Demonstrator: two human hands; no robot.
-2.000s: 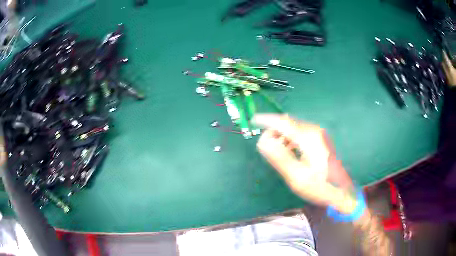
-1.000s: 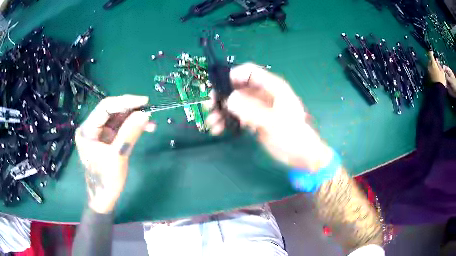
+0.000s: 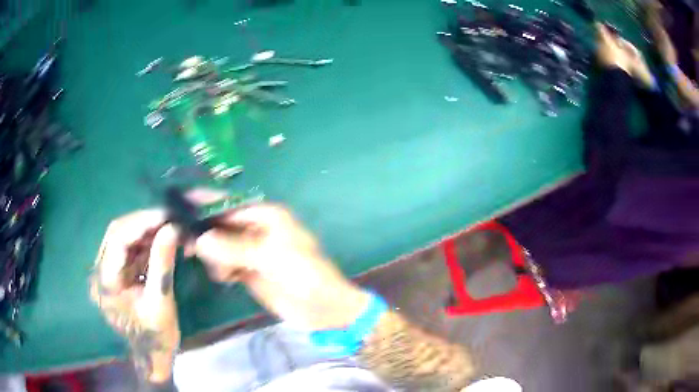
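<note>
My left hand [image 3: 138, 268] and my right hand [image 3: 253, 253] are close together near the table's front edge, both on a black plastic housing [image 3: 182, 208]. A thin green strip, like a circuit board [image 3: 234, 202], shows at my right fingertips beside the housing. The picture is blurred, so how the strip sits against the housing cannot be told. A loose pile of green circuit boards [image 3: 218, 130] lies on the table just beyond my hands.
A dark pile of fitted units [image 3: 19, 184] lies at the left edge. A neighbour's cluster of black units [image 3: 521, 50] lies at the upper right, beside another person's hands and dark sleeves [image 3: 613, 99]. A red stool [image 3: 494, 306] stands below the table edge.
The view has swung right. My hands have come together on the housing, closer to the table's front edge. The thin wires stretched between them before no longer show.
</note>
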